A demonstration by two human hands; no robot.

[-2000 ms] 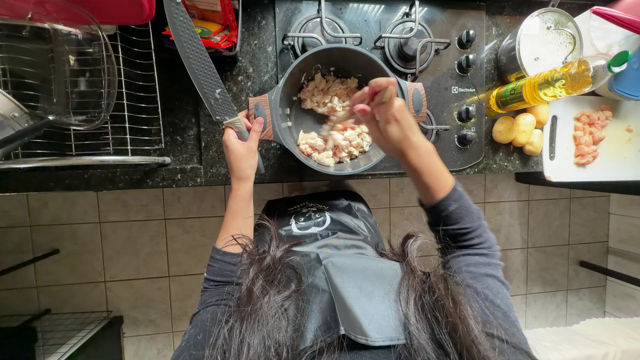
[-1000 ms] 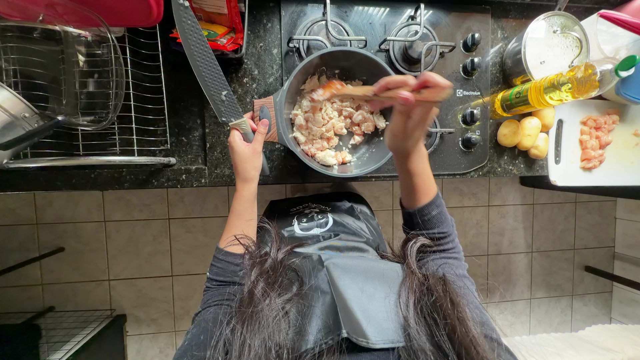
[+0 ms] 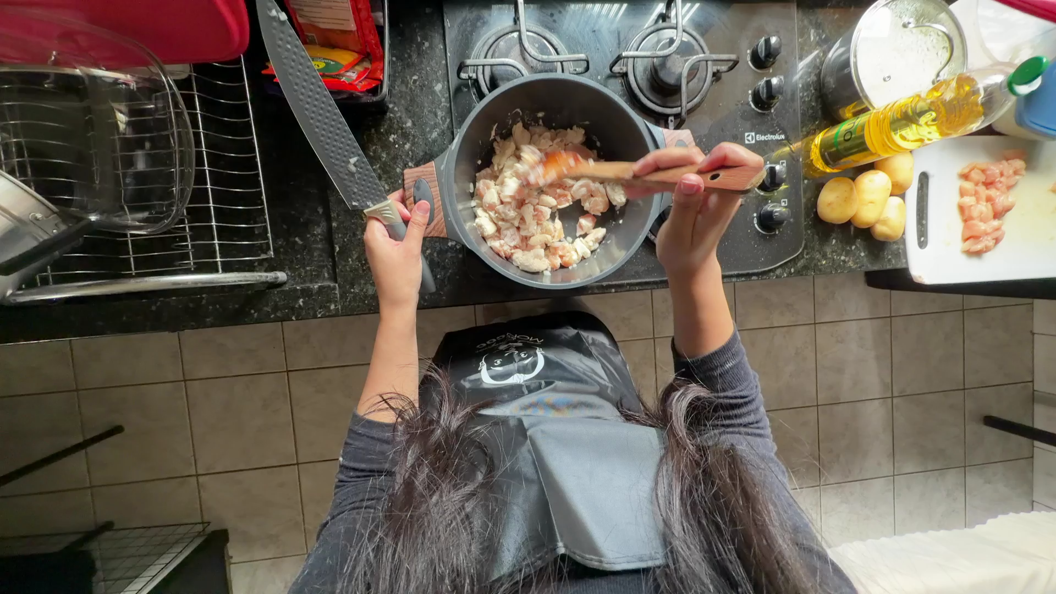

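Note:
A grey cooking pot with wood-patterned handles stands on the gas cooktop and holds diced chicken, pale with some pink pieces. My right hand grips the handle of a wooden spoon, whose blurred head is among the chicken. At the pot's left handle, my left hand holds a large knife by its grey handle, with the blade slanting up and left. The thumb of that hand rests on the grey grip of the pot handle.
A wire dish rack with a glass lid is at left, near red food packets. To the right are the control knobs, an oil bottle, several potatoes, a lidded pot and a cutting board bearing raw diced chicken.
My right hand has moved from over the pot to its right side, and the spoon lies at a different angle. The chicken has shifted in the pot. My left hand stays at the handle.

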